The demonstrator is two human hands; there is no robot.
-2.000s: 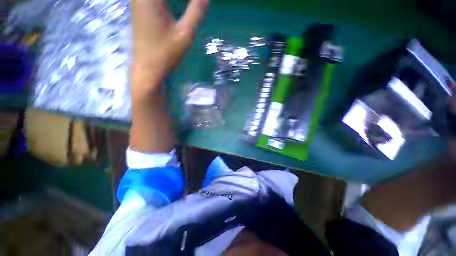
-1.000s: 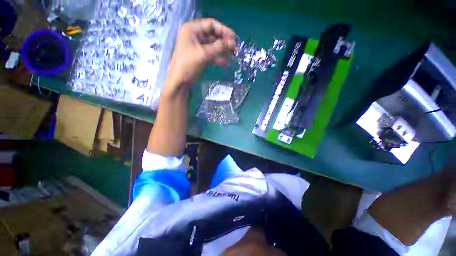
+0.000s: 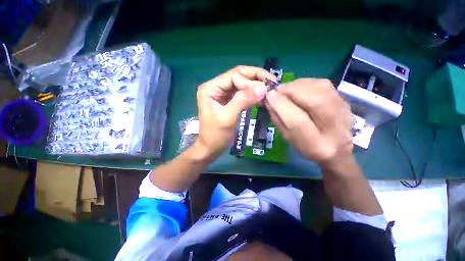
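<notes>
My left hand (image 3: 224,107) and my right hand (image 3: 313,117) meet above the green jig (image 3: 275,148). The fingertips of both hands pinch a tiny metal clip (image 3: 270,84) between them; its shape is hard to make out. The black housing (image 3: 261,127) lies lengthwise in the jig, partly hidden under my hands. The small clear bag of hardware (image 3: 189,133) lies left of the jig, partly covered by my left hand and wrist. The loose clip pile is hidden.
Stacked clear trays of clips (image 3: 97,107) stand at left, beside a purple round container (image 3: 21,121). The screw feeder (image 3: 375,84) stands right of the jig, with a teal box (image 3: 447,94) beyond it and a black cord (image 3: 401,158). A white tray (image 3: 415,219) is below the bench at right.
My left hand has moved from the clip pile to above the jig. My right hand has come in from the right edge to meet it. The view has shifted, showing more of the feeder.
</notes>
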